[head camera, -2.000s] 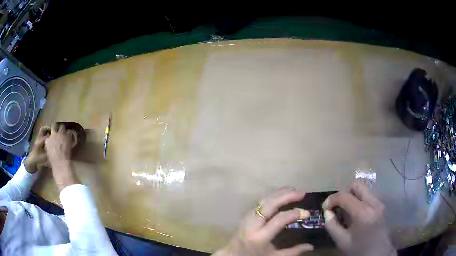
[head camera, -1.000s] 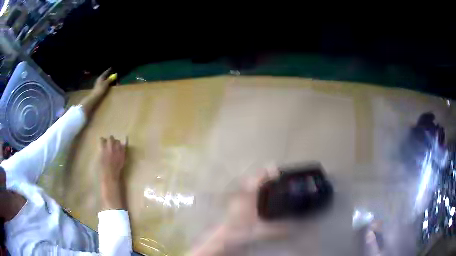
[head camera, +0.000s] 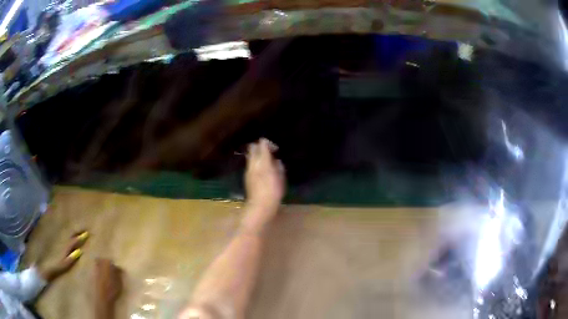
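Note:
My left hand (head camera: 265, 184) is stretched forward over the green conveyor strip (head camera: 373, 190), at the centre of the view. Its forearm comes up from the bottom edge across the tan table (head camera: 336, 261). The fingers are blurred and point away from me against a very dark background. Whether they hold anything cannot be told. The black housing that was in my left hand cannot be made out. My right hand is not in view.
A co-worker's hands (head camera: 68, 255) are on the table at the lower left, beside a grey fan (head camera: 15, 196) at the left edge. Blurred shiny plastic (head camera: 495, 243) and a glittering pile (head camera: 507, 305) are at the right. A cluttered ledge (head camera: 299, 25) crosses the top.
My view has tilted up. My left hand has moved forward from the table to over the conveyor. My right hand has left the view. The co-worker's outstretched hand has come back.

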